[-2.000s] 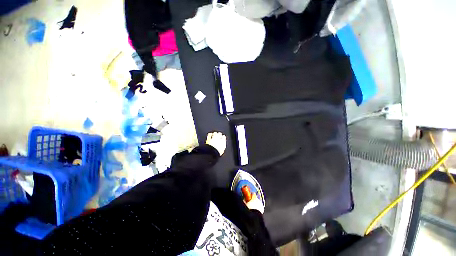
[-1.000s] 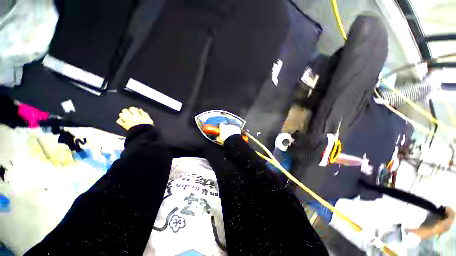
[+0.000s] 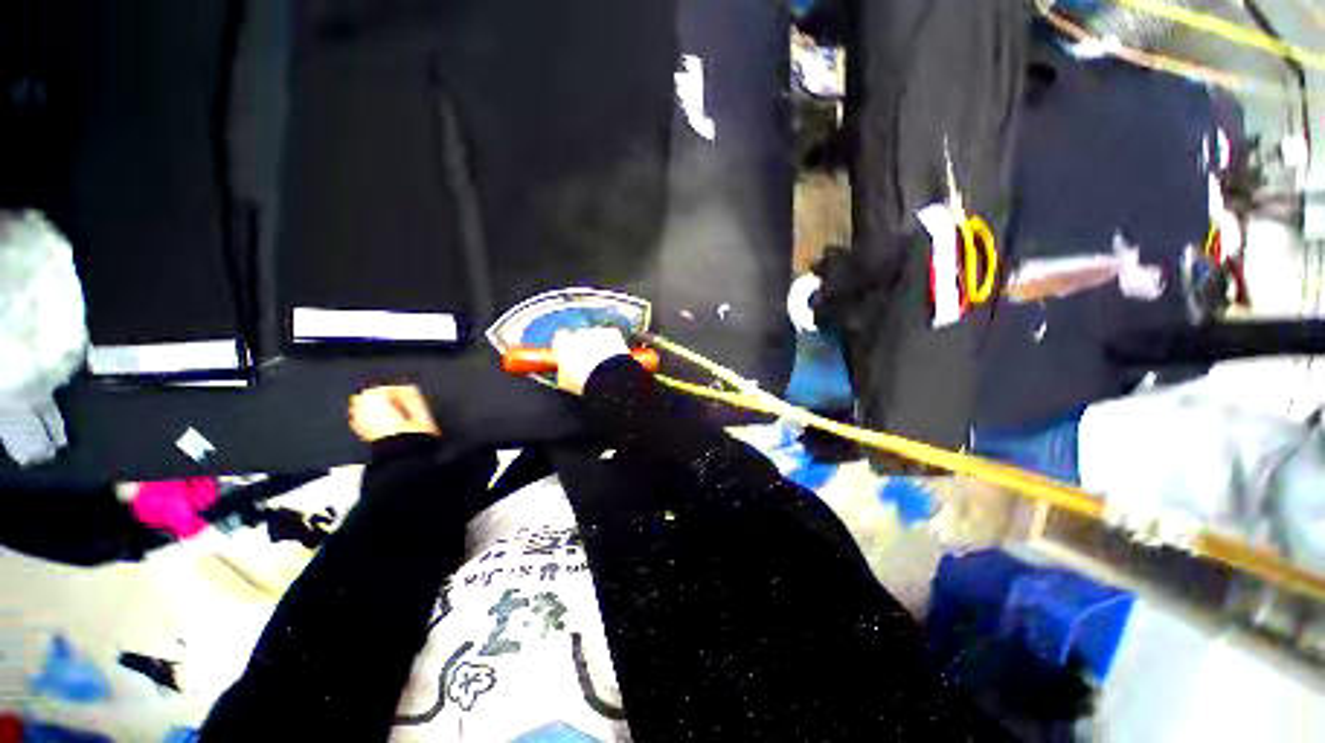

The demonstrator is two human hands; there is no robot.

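Observation:
The steam iron [image 3: 571, 322], with a pale-edged plate, blue top and orange handle, lies on the dark cloth. My right hand [image 3: 589, 353] is closed on its handle. My left hand [image 3: 392, 412] rests on the black table edge, fingers bent; whether it holds anything cannot be told. Dark garment panels [image 3: 363, 160] lie flat beyond my hands. One white strip [image 3: 374, 324] lies at a panel end, just beyond my left hand. Another white strip [image 3: 167, 359] lies farther left.
A yellow hose [image 3: 901, 450] trails right from the iron. A white bundle [image 3: 37, 312] lies far left, a small white scrap [image 3: 195, 443] near it. Yellow-handled scissors [image 3: 978, 259] and a dark padded arm [image 3: 916, 174] are at right. A person's pale sleeve [image 3: 1206, 450] shows at right.
The view has turned, so the strips now lie nearly level and more of the right side shows. My right hand stays on the iron; my left hand stays at the table edge.

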